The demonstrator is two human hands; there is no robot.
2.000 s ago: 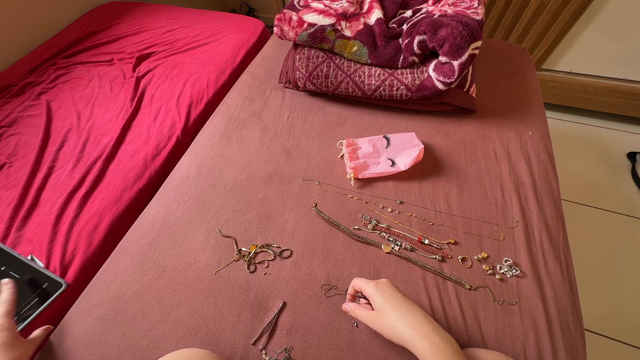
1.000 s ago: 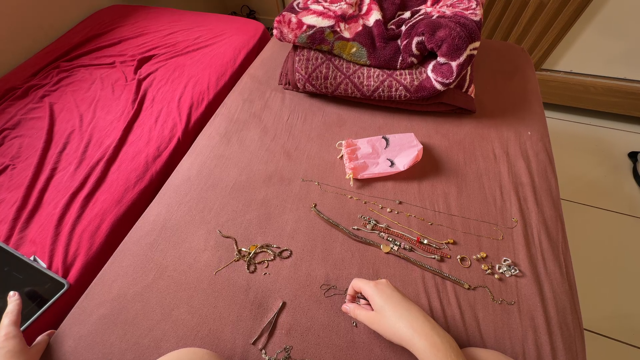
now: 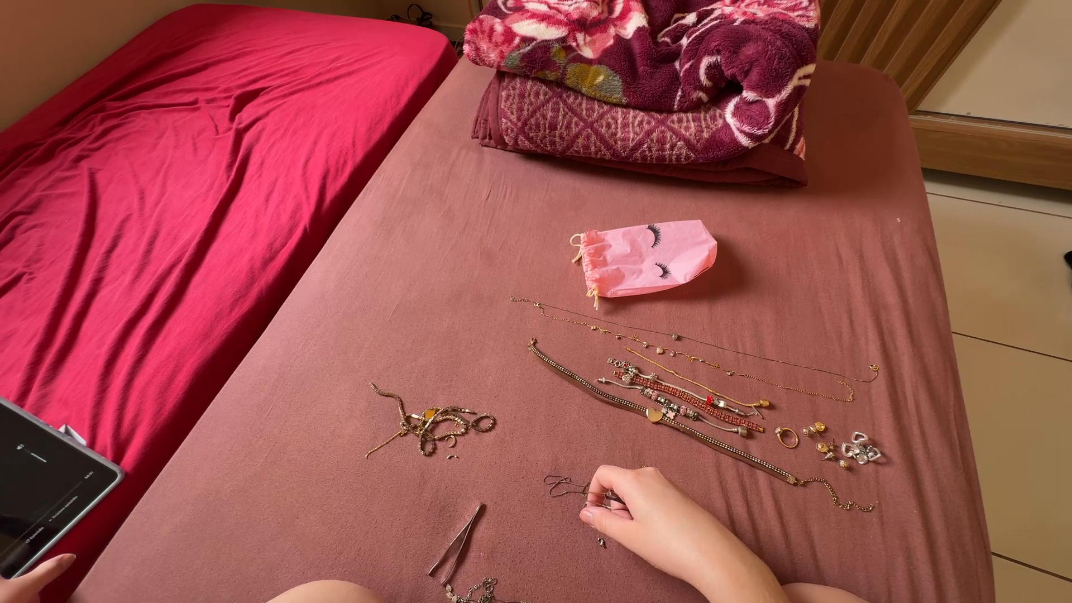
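On the brown bed sheet my right hand (image 3: 670,519) has thumb and forefinger pinched on part of a thin dark chain (image 3: 563,484); a tiny metal piece (image 3: 601,543) lies just below. My left hand (image 3: 38,578) shows only at the lower left corner, by the edge of a tablet (image 3: 50,486); its grip is cut off. Metal tweezers (image 3: 456,544) rest left of my right hand, touching a chain heap (image 3: 477,590). A tangled chain pile (image 3: 431,427) lies farther left. Beyond my right hand are a flat choker (image 3: 603,394), beaded bracelets (image 3: 687,398), thin necklaces (image 3: 670,337) and a ring (image 3: 785,437).
A pink drawstring pouch (image 3: 641,255) with printed eyelashes lies beyond the necklaces. Folded patterned blankets (image 3: 645,100) are stacked at the far end. Small earrings (image 3: 825,448) and a silver-coloured jewellery cluster (image 3: 861,449) sit at right. A second bed with a red sheet (image 3: 209,167) adjoins at left.
My left hand has moved down toward the lower left corner, off the tablet's screen. My right hand stays in about the same place.
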